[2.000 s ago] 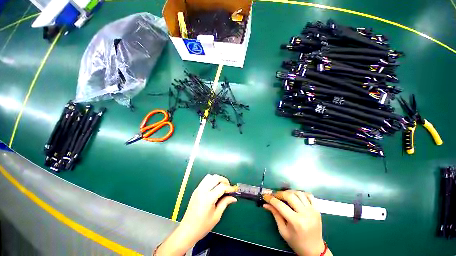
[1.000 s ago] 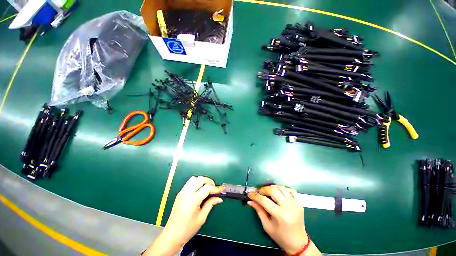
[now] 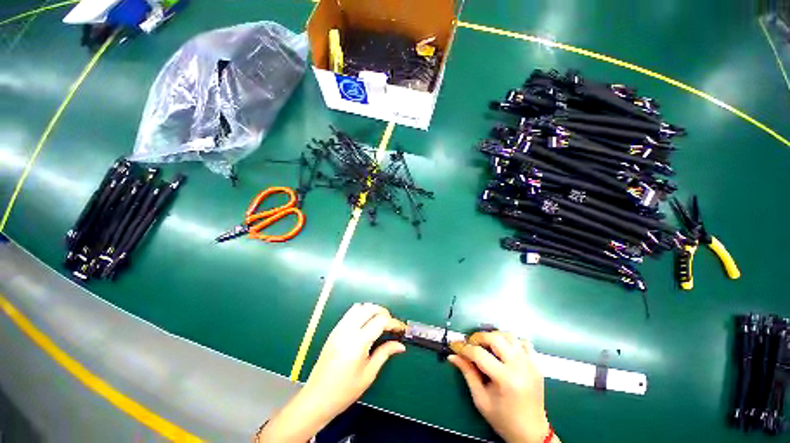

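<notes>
My left hand [image 3: 357, 353] grips the left end of a short black wire harness [image 3: 424, 342] near the bench's front edge. My right hand [image 3: 501, 374] grips it farther right, with fingertips at a black cable tie [image 3: 450, 316] whose strand sticks up from the harness. The harness lies along the steel ruler [image 3: 576, 369], whose markings show between my hands. A dark tape strip crosses the ruler's right part. My right fingers partly hide the tie's lower part and the harness's right end.
Loose cable ties [image 3: 368, 182] lie behind my hands. Scissors [image 3: 275, 215], a harness bundle [image 3: 121, 221] and a plastic bag [image 3: 221, 95] are left. A cardboard box [image 3: 407, 104] stands behind. A large harness pile [image 3: 580, 173], pliers [image 3: 712, 251] and another bundle [image 3: 762, 372] are right.
The view shifted one way and then back, with a slight tilt. Both hands stay at the harness and ruler, in nearly the same grip. The tie's strand still stands up.
</notes>
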